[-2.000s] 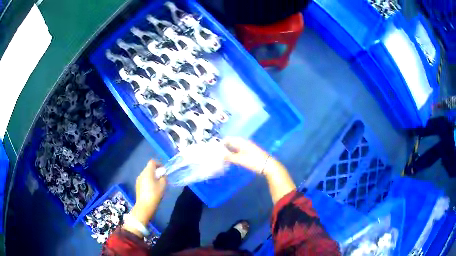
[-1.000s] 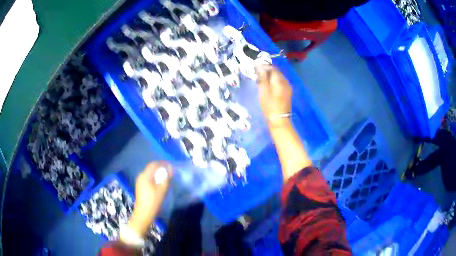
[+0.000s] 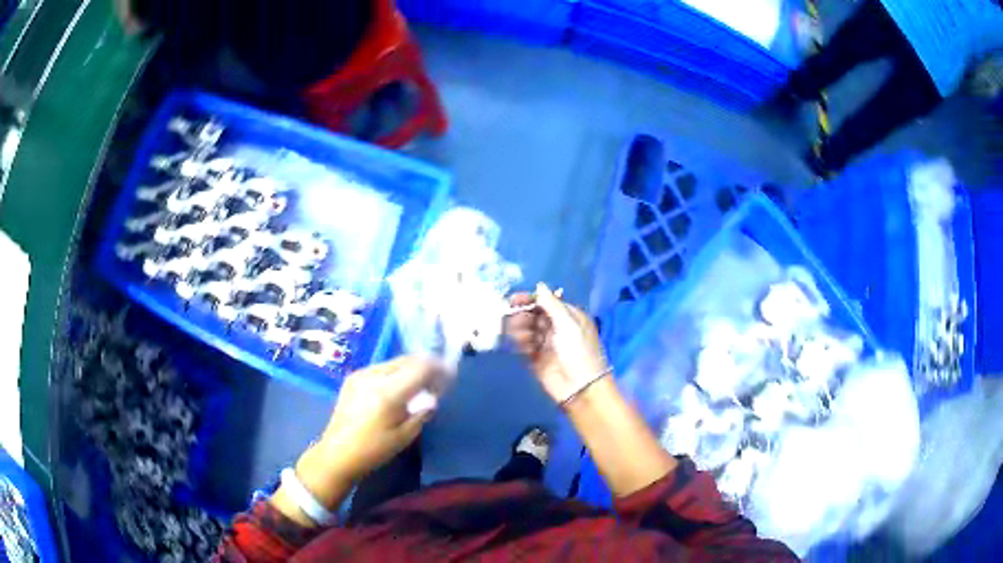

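Note:
A white product unit in a clear plastic bag (image 3: 456, 275) is held in front of me, bright and blurred. My left hand (image 3: 385, 409) is closed on the bag's lower left edge, with a small white cap on one fingertip. My right hand (image 3: 559, 339) is at the right side of the bagged unit, fingertips pinched on its edge. The supply tote (image 3: 416, 176) is at the upper left, with bare white units in slanting rows. The packing tote (image 3: 819, 269) is at the lower right, with bagged units (image 3: 759, 368) and a heap of clear bags (image 3: 852, 467).
A red stool (image 3: 412, 83) with a seated person in dark clothes is at the upper left. Dark parts (image 3: 138, 440) lie in bins at the lower left. A lattice pallet (image 3: 660, 236) is on the floor. Another person's legs (image 3: 869, 94) are at the upper right, near blue totes.
The view has turned right, so the packing tote shows more fully. My right hand has left the supply tote. A unit is now in the bag between my hands.

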